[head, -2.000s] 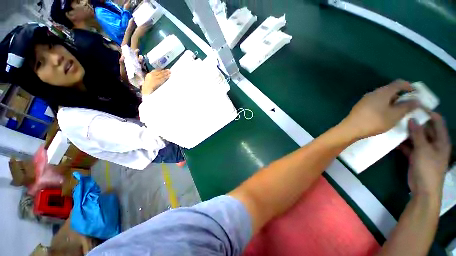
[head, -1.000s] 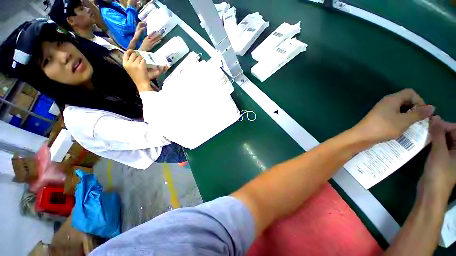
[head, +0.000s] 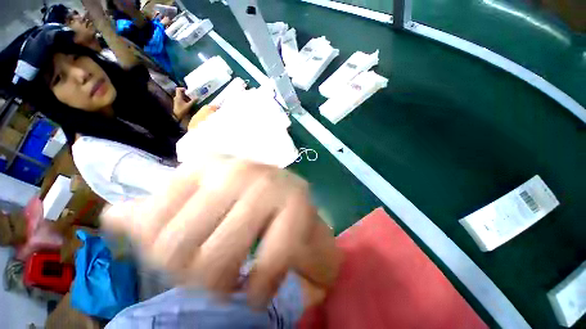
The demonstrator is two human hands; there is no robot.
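A slim white box [head: 511, 213] lies on the green conveyor belt at the right, its end closed and a black barcode near that end. No hand touches it. My left hand [head: 238, 228] is large, blurred and close to the camera, over the white stack's lower edge and the pad's left side. Its fingers are bent, and I cannot tell whether they hold anything. My right hand is not in view.
Another white box [head: 572, 297] is cut off at the right edge. Several white cartons [head: 353, 96] lie farther up the belt. A metal rail [head: 385, 189] runs beside the red pad [head: 392, 276]. A person [head: 83, 77] sits behind the white stack [head: 238, 132], near a metal upright [head: 260, 42].
The box at the right is out of my hands and lies on the belt. My left hand has come back towards the camera. My right hand has left the picture. The neighbour's hands have lowered.
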